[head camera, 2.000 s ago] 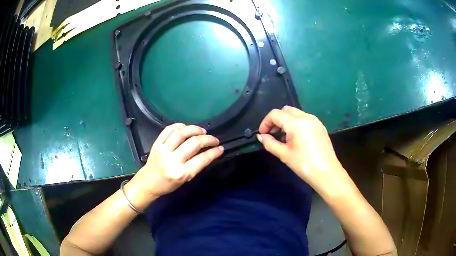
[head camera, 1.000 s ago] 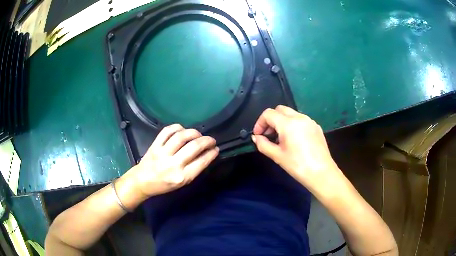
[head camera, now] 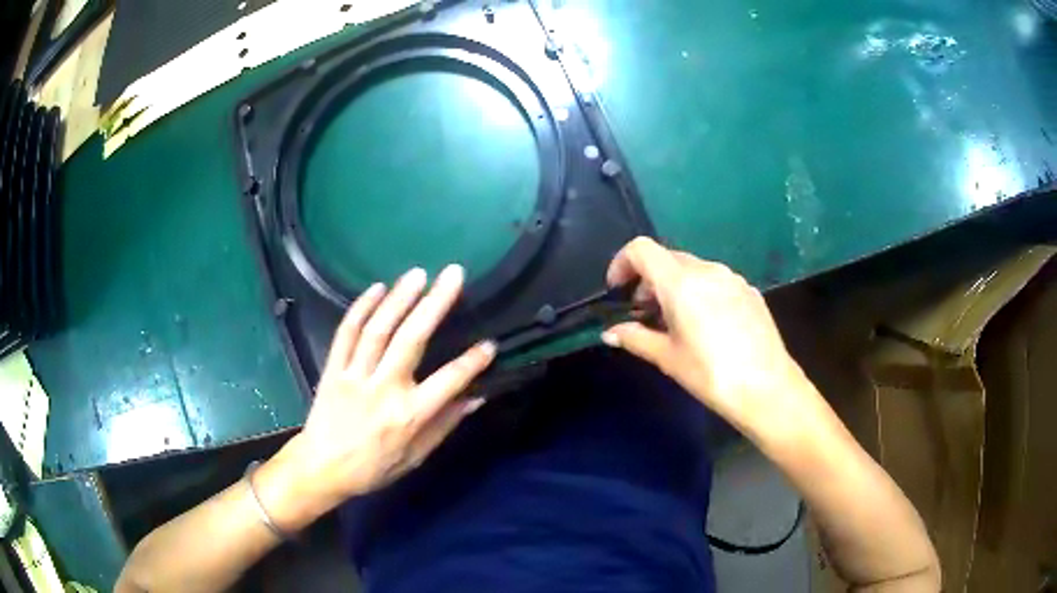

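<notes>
A black plastic frame [head camera: 580, 249] with a large round opening lies tilted on the green bench, its near edge by my dark blue clothing. My left hand [head camera: 377, 400] rests on its near left part, fingers spread. My right hand [head camera: 713, 330] is at the near right corner, index finger bent over the edge and thumb apart below it. A thin black gasket strip [head camera: 580, 305] appears to run along the near edge past a round boss [head camera: 546, 314]. Whether my right fingers hold its end is hidden.
Stacked black frames [head camera: 33, 220] stand at the far left. A dark strip sheet [head camera: 174, 41] on cream liner paper [head camera: 220, 60] lies at the upper left. Pale liner waste [head camera: 37, 556] is at the lower left. An open brown carton [head camera: 933, 405] is below the bench edge at right.
The frame has shifted left and slightly nearer. My left fingers have spread out from a bent grouping. My right thumb and index finger have parted from their pinch and moved toward the corner.
</notes>
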